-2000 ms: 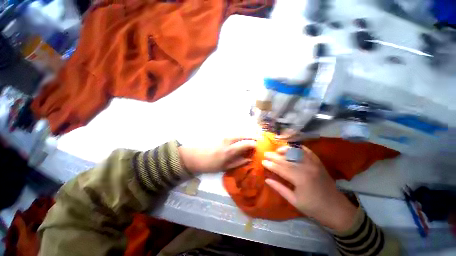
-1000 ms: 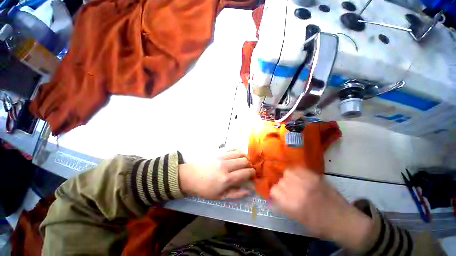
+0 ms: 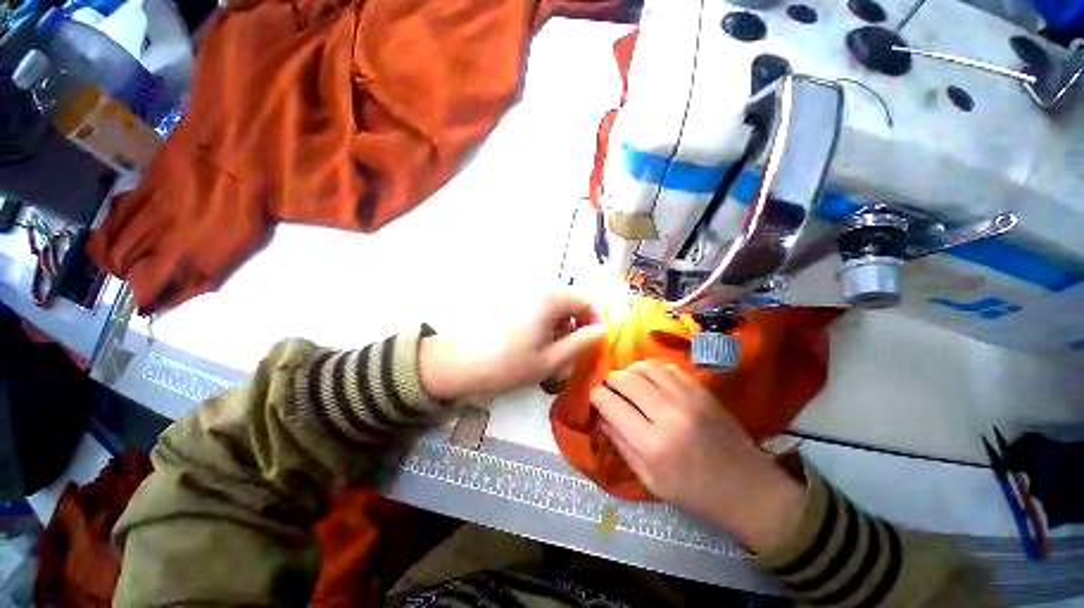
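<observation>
A rust-orange garment piece lies under the needle area of the white sewing machine and glows yellow-orange under the lamp. My left hand is at its left edge near the needle, with thumb and fingertips closed on the cloth edge. My right hand lies on the cloth just in front of the machine, fingers bent and pressing on it. The presser foot and needle are hard to make out in the glare. The curved metal guard and tension dial are on the head.
A large rust-orange garment lies left of the machine. A bottle and red-handled scissors are at the far left. Snips lie at the right. A ruler strip runs along the near edge. Darker orange cloth hangs below.
My left hand has moved up toward the needle. My right hand has moved up and left onto the cloth. The piece now bunches toward the near edge and spreads farther right.
</observation>
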